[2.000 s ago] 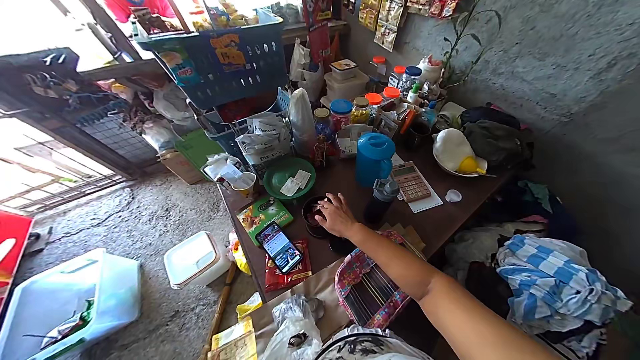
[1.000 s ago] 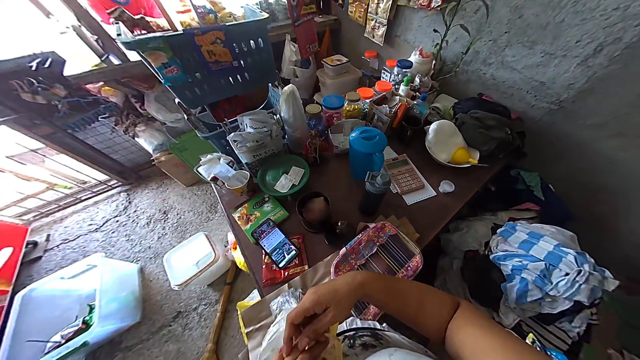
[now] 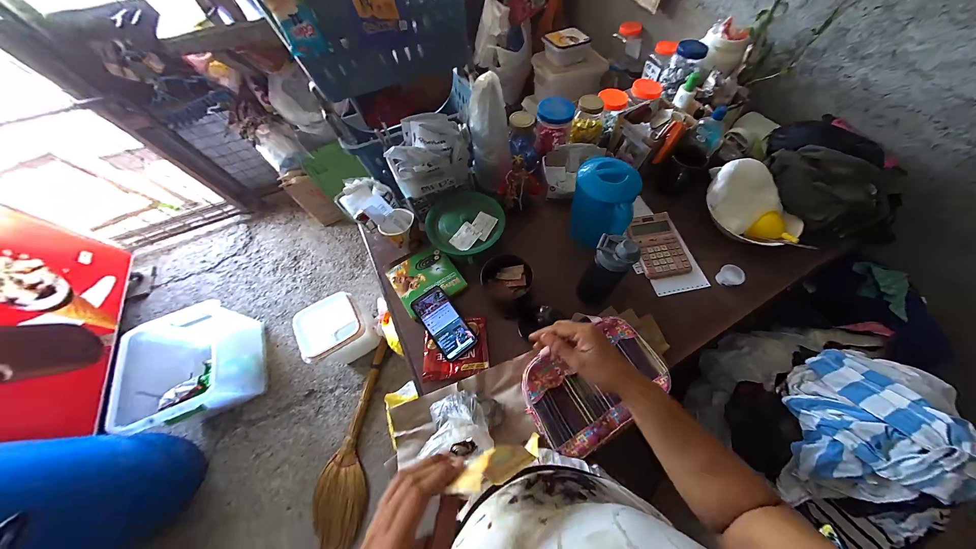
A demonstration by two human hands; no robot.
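My left hand [image 3: 415, 496] is low in the view, its fingertips at a piece of yellow paper [image 3: 492, 465] beside a white tub or bag with dark smears [image 3: 572, 511]. My right hand [image 3: 583, 351] hovers over a pink patterned zip case [image 3: 587, 435], fingers bent; whether it holds something small cannot be told. Just beyond it are a small dark object [image 3: 540, 316] and a dark bowl [image 3: 507, 282] with paper pieces inside. A lit smartphone [image 3: 444, 324] lies on a red packet [image 3: 467, 366]. A clear plastic bag [image 3: 457, 423] rests on brown paper near my left hand.
On the brown table stand a blue pitcher [image 3: 602, 200], a dark bottle [image 3: 608, 271], a calculator [image 3: 659, 248], a green plate [image 3: 457, 210] and several lidded jars [image 3: 554, 126]. A broom [image 3: 343, 473] and a lidded white container [image 3: 332, 328] are left of the table; piled clothes [image 3: 877, 435] lie right.
My right hand was at the dark bowl, came back toward my body, and is now above the zip case. My left hand has come into clear view with the yellow paper.
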